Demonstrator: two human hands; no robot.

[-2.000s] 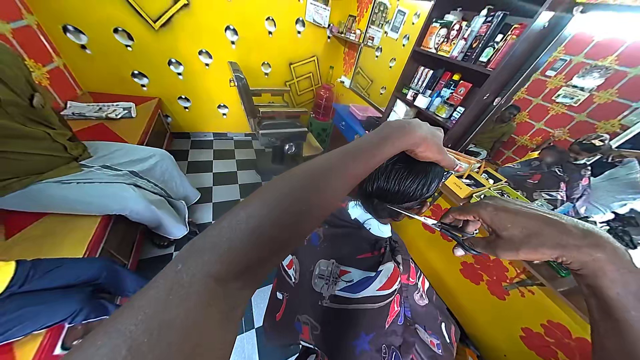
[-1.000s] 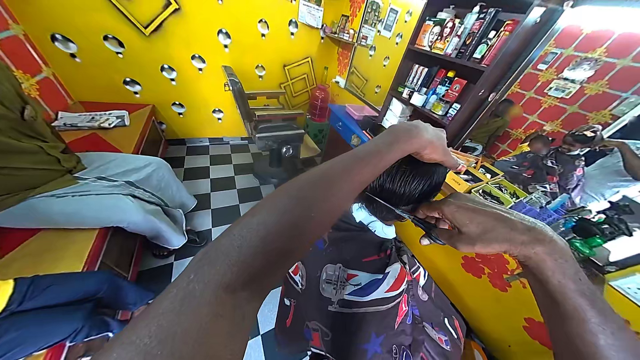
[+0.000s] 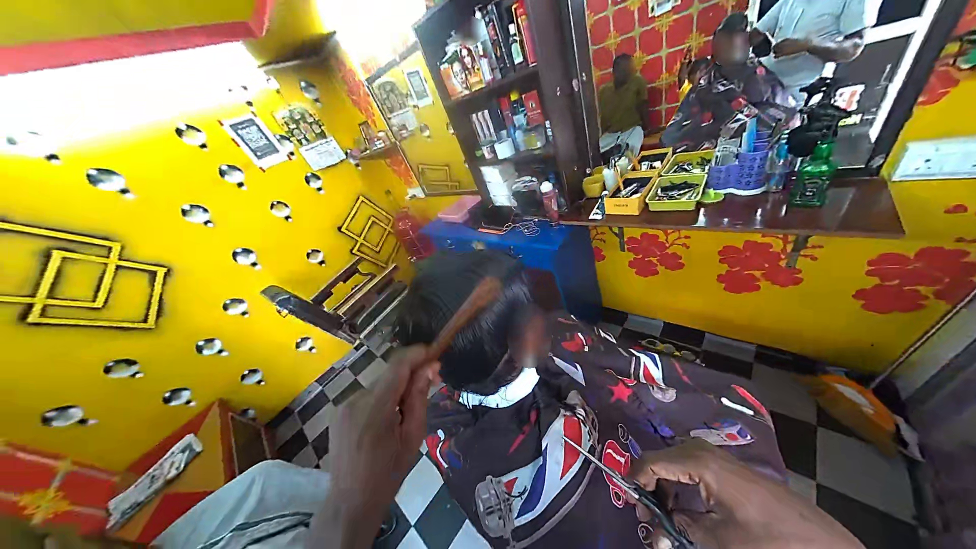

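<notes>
A seated person's wet dark hair (image 3: 450,305) is at the middle of the head view, above a white neck strip (image 3: 503,390) and a dark patterned barber's cape (image 3: 549,457). My left hand (image 3: 396,412) grips a brown comb (image 3: 465,316), which lies over the side of the hair. Lower right, my right hand (image 3: 717,488) holds haircutting scissors (image 3: 618,476) by the finger rings. Their blades point up and left over the cape, apart from the hair.
A blue cabinet (image 3: 526,255) stands beyond the head. Right of it, a wall counter (image 3: 831,217) holds yellow trays (image 3: 677,192) and bottles under a mirror. A barber's chair (image 3: 335,305) stands at the left wall; a seated person's leg (image 3: 259,496) is lower left.
The scissors, at the hair near the neck before, are now lower and away from it. My left hand has come off the top of the head. The view has swung strongly.
</notes>
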